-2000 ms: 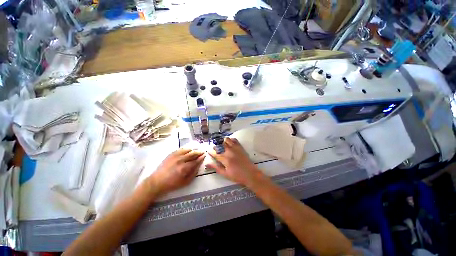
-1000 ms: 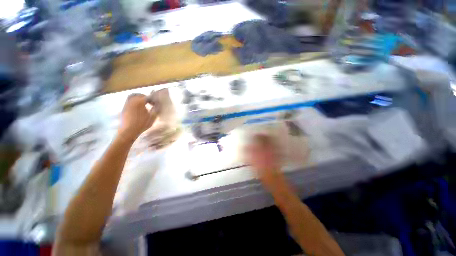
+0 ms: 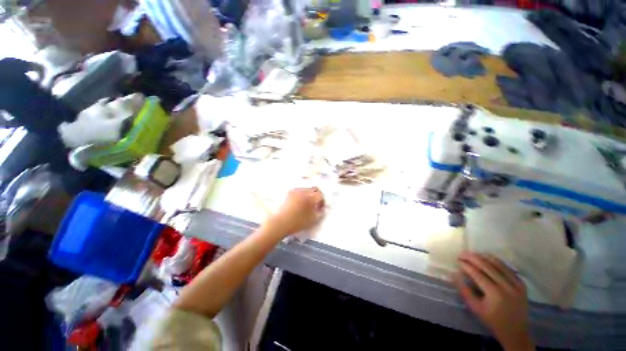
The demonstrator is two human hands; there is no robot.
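My left hand (image 3: 302, 210) is over the white fabric strips at the left front of the table. Its fingers are curled and blurred; whether they hold a strip cannot be told. My right hand (image 3: 493, 291) lies palm down at the front edge, fingers slightly apart on a cream piece (image 3: 446, 248). More cream pieces (image 3: 518, 240) lie just right of it, under the machine arm. The white sewing machine (image 3: 525, 161) has its presser foot (image 3: 456, 210) behind the cream piece. A loose fanned beige pile (image 3: 357, 169) lies left of the needle.
A dark small object (image 3: 377, 237) lies on the table left of the right hand. A blue crate (image 3: 106, 236), a green basket (image 3: 145, 130) and plastic bags are at the left. A wooden board (image 3: 377, 77) and dark grey fabric (image 3: 460, 59) are behind. A grey edge (image 3: 329, 264) runs along the front.
The view has swung left. My left hand has come down from above the beige pile to the strips at the front. My right hand has come to rest on a cream piece.
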